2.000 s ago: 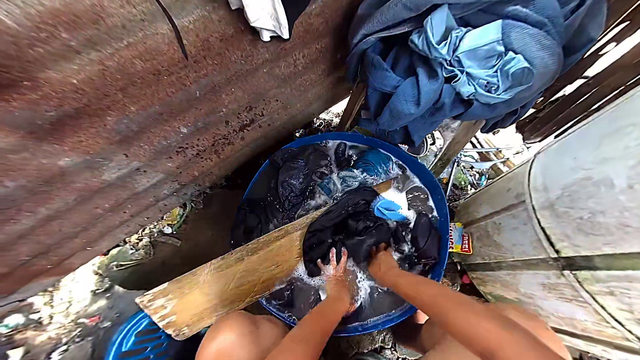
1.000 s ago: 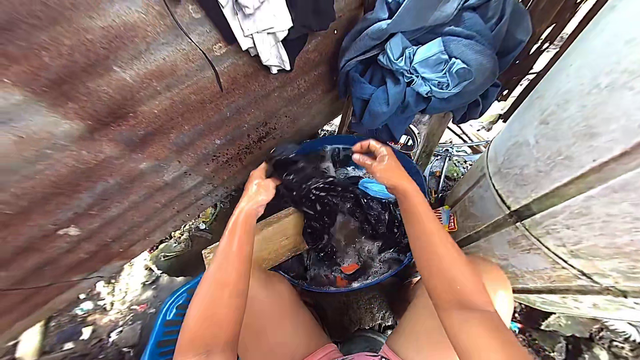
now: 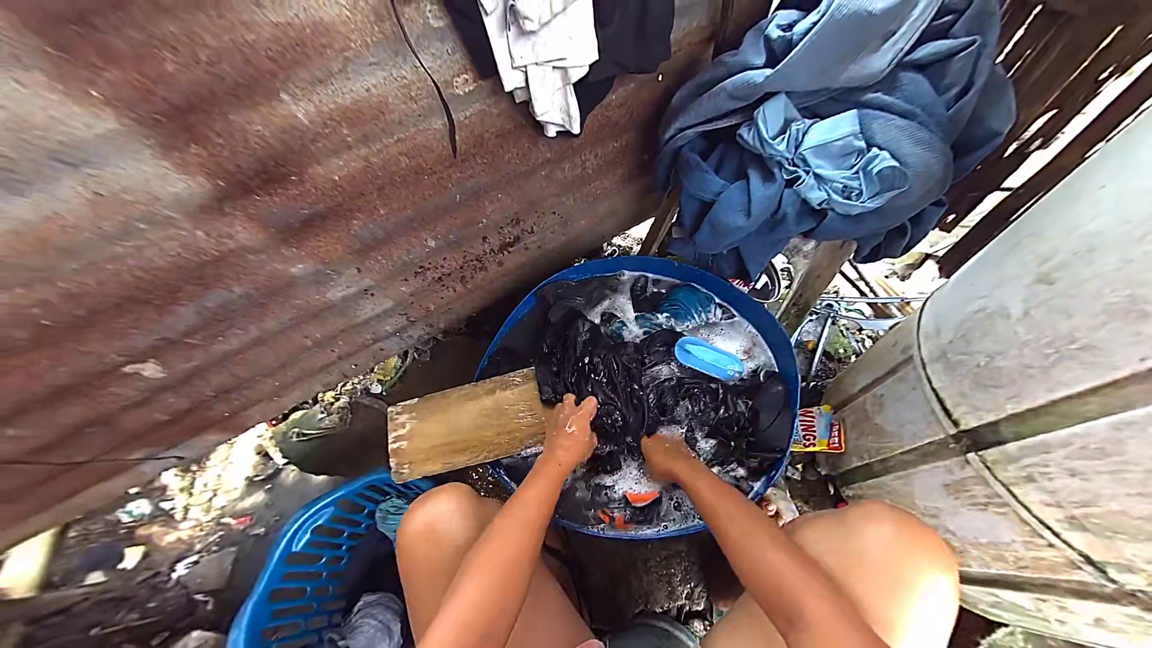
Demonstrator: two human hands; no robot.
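A round blue tub holds soapy water and soaked dark cloth. My left hand grips the wet dark cloth beside the end of a wooden board, which slants over the tub's left rim. My right hand is partly sunk in the suds at the cloth's near side; its fingers are hidden. A light blue plastic brush, seen from its back, lies on the cloth at the right. Something orange floats close to the near rim.
Rusty corrugated metal sheeting stands at the left. Blue cloth is heaped beyond the tub, and white cloth hangs nearby. A blue plastic basket with cloth stands at lower left. A large grey container and a colourful packet are at right.
One second ago both hands were raised, the left with dark cloth; now they are down in the tub. The blue item shows more fully, and more of the board is visible than one second ago.
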